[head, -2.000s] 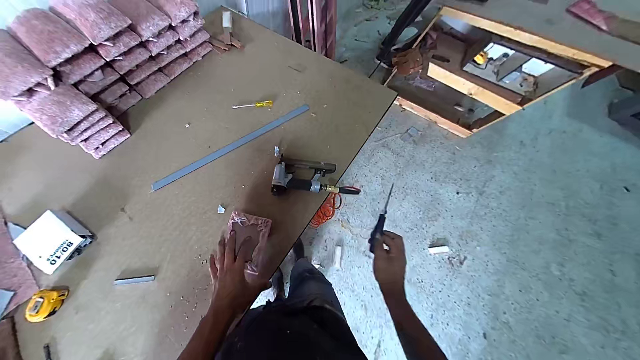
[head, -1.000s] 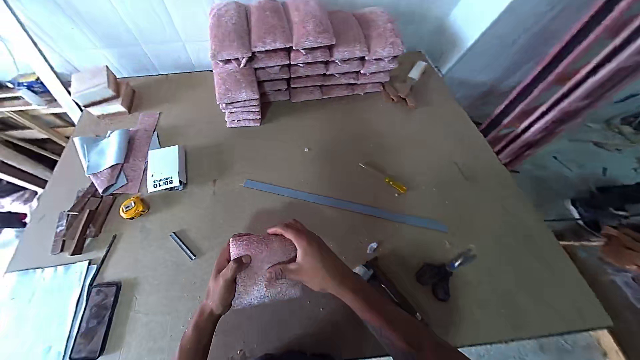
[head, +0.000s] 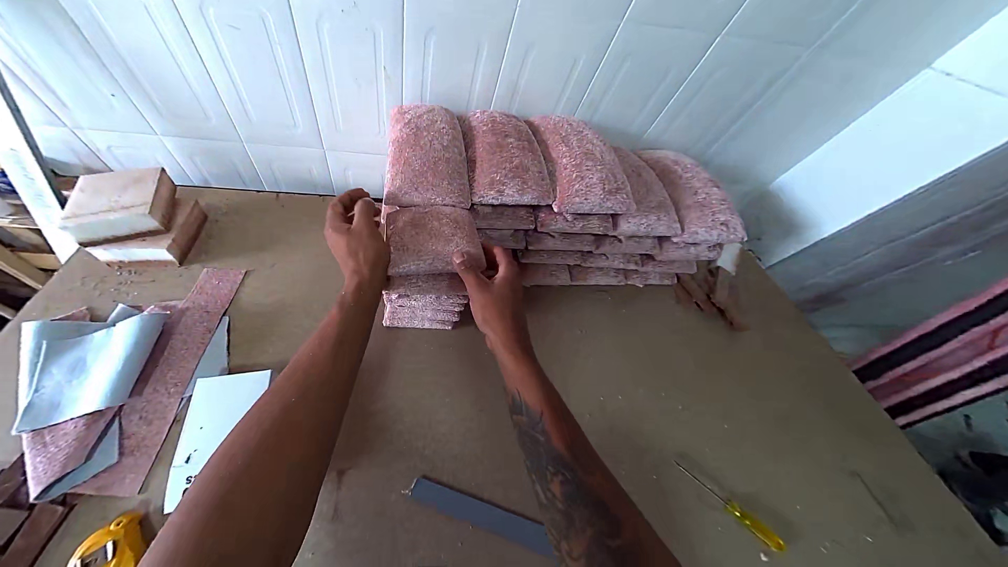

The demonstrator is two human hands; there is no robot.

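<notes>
A fabric-covered pad (head: 431, 240), speckled pink and white, lies on top of the front left stack of like pads (head: 424, 309). My left hand (head: 358, 236) is at its left edge, fingers bent, partly hiding the corner. At its right edge is my right hand (head: 492, 287), thumb on top and the other fingers at the side. Directly behind, a row of larger rounded pads (head: 508, 157) rests on further stacked layers against the white wall. Both hands hold the front pad between them.
At the left are foam blocks (head: 118, 201), fabric scraps (head: 87, 370), a white box (head: 216, 425) and a yellow tape measure (head: 114, 543). Nearer me lie a grey metal strip (head: 480, 516) and a yellow-handled screwdriver (head: 736, 508). Brown scraps (head: 713, 295) sit right of the stacks.
Both hands have carried the pad from the near part of the table to the front left stack. Earlier, my right hand held a pair of scissors, which then lay on the table. The view has shifted.
</notes>
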